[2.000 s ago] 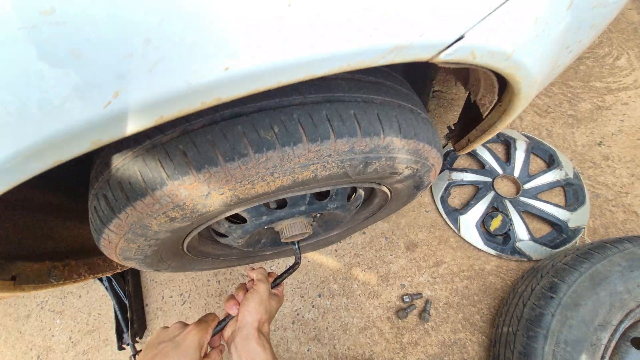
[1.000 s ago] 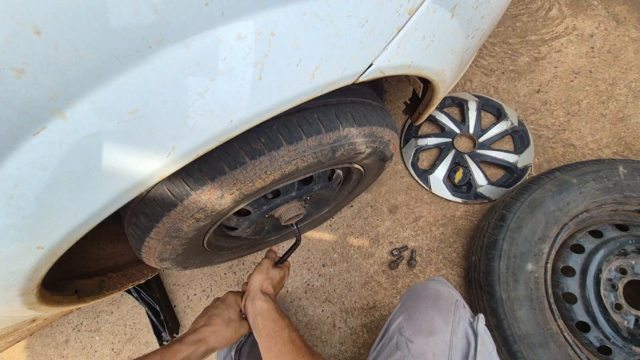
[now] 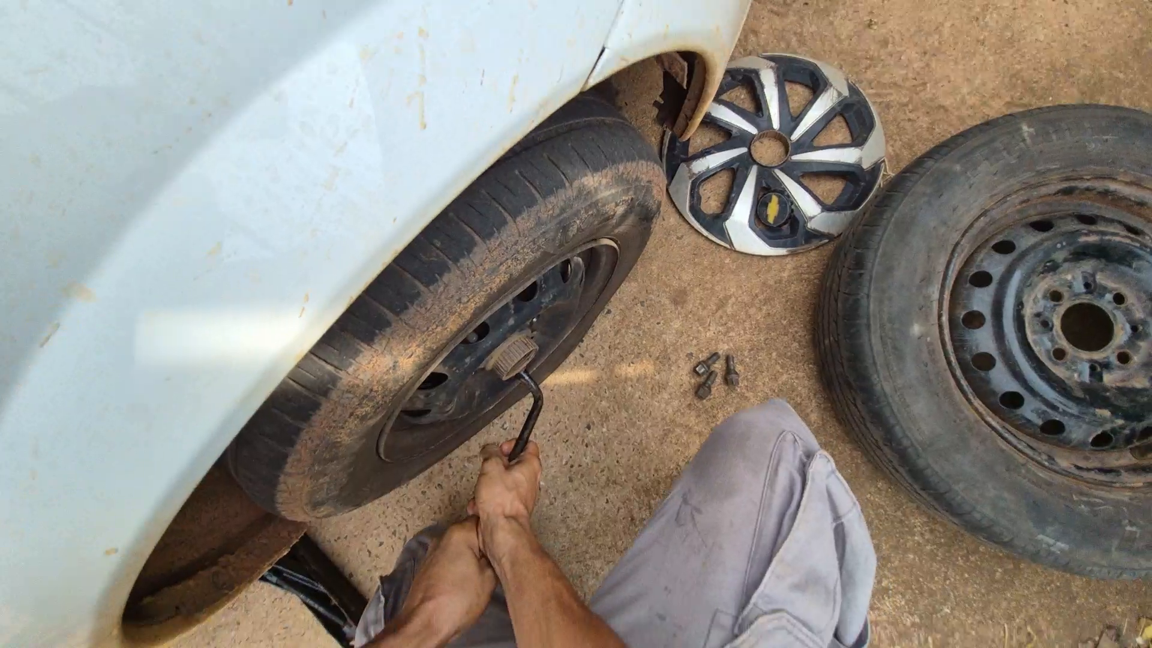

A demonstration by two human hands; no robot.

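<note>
Both my hands grip a black L-shaped lug wrench point(image 3: 533, 409). My right hand point(image 3: 507, 486) is closed round it just below the bend, and my left hand point(image 3: 453, 571) is closed lower down, against the right wrist; the lower part of the bar is hidden. The wrench's far end meets the wheel beside the rusty centre hub point(image 3: 512, 356); its socket is hardly visible. Around the hub is a black steel wheel, with a dusty tyre point(image 3: 432, 270) under the fender of a white car point(image 3: 225, 198).
Several wheel bolts point(image 3: 706, 384) lie on the concrete ground. A silver and black hubcap point(image 3: 846, 155) lies by the wheel arch edge. A second wheel with tyre point(image 3: 873, 297) lies flat at right. My knee point(image 3: 720, 513) is near the bolts. Something black point(image 3: 310, 585) shows below the car.
Both hands have stayed on the wrench, its upper end at the hub. The view has shifted, and my knee, out of sight two seconds ago, now shows between the hands and the loose wheel.
</note>
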